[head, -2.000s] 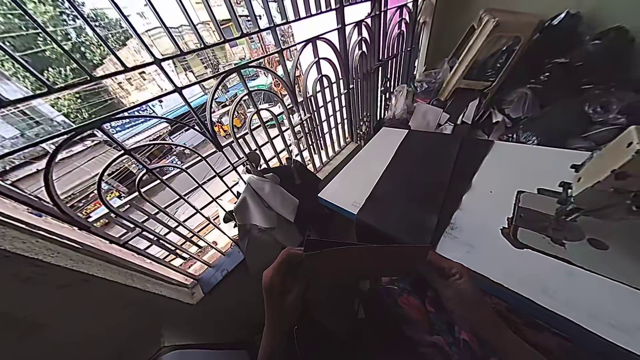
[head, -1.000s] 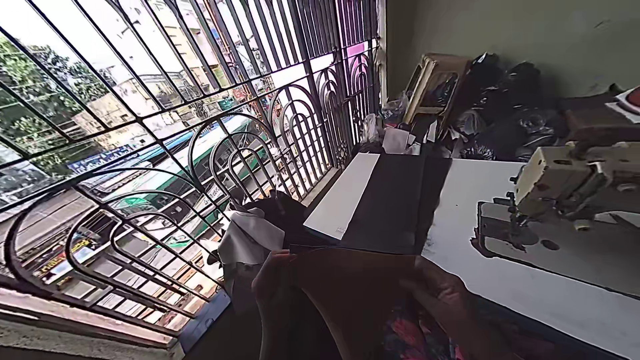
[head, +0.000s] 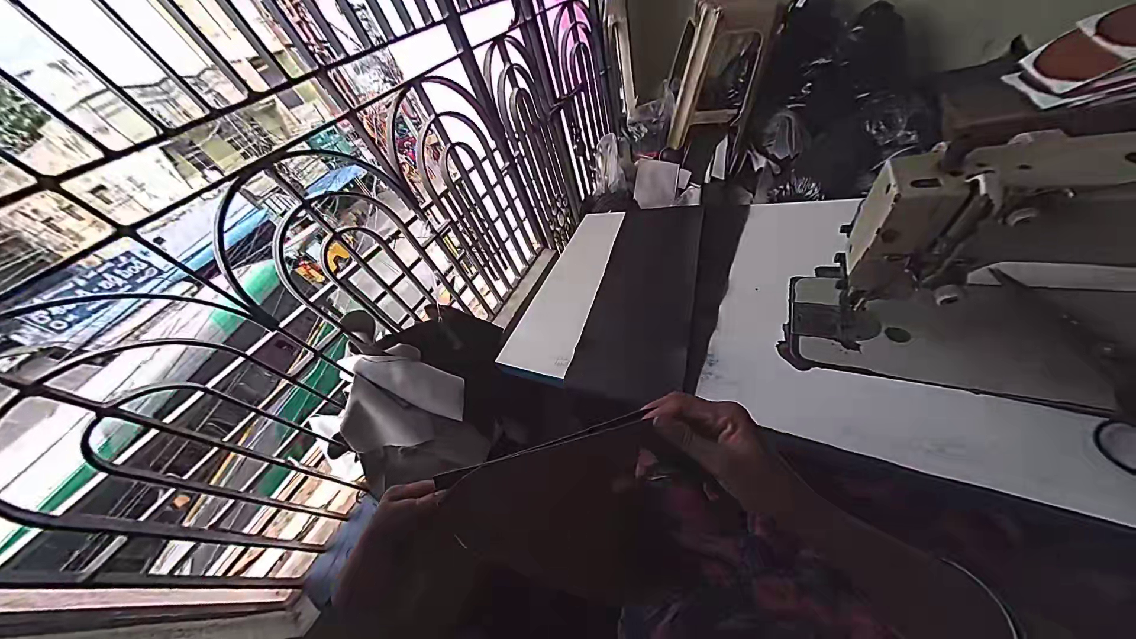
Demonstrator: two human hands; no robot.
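Note:
A dark piece of fabric (head: 550,497) is stretched between my two hands at the lower middle, its upper edge slanting up to the right. My left hand (head: 404,510) grips its left corner, deep in shadow. My right hand (head: 710,439) pinches the right end between thumb and fingers, just in front of the table edge. Beyond my hands, dark cloth (head: 635,302) lies across the white sewing table (head: 790,266). The sewing machine (head: 923,222) stands on the table at the right.
A metal window grille (head: 293,302) runs along the left, with a street behind it. Pale and dark cloth pieces (head: 404,399) hang between grille and table. At the back are a plastic stool (head: 719,80), black plastic bags (head: 834,98) and round reddish-brown pieces (head: 1078,58) on white sheets.
The fabric's upper edge, roughly level two seconds ago and sagging one second ago, is now taut and slanted, with the right hand higher than the left. The view has shifted.

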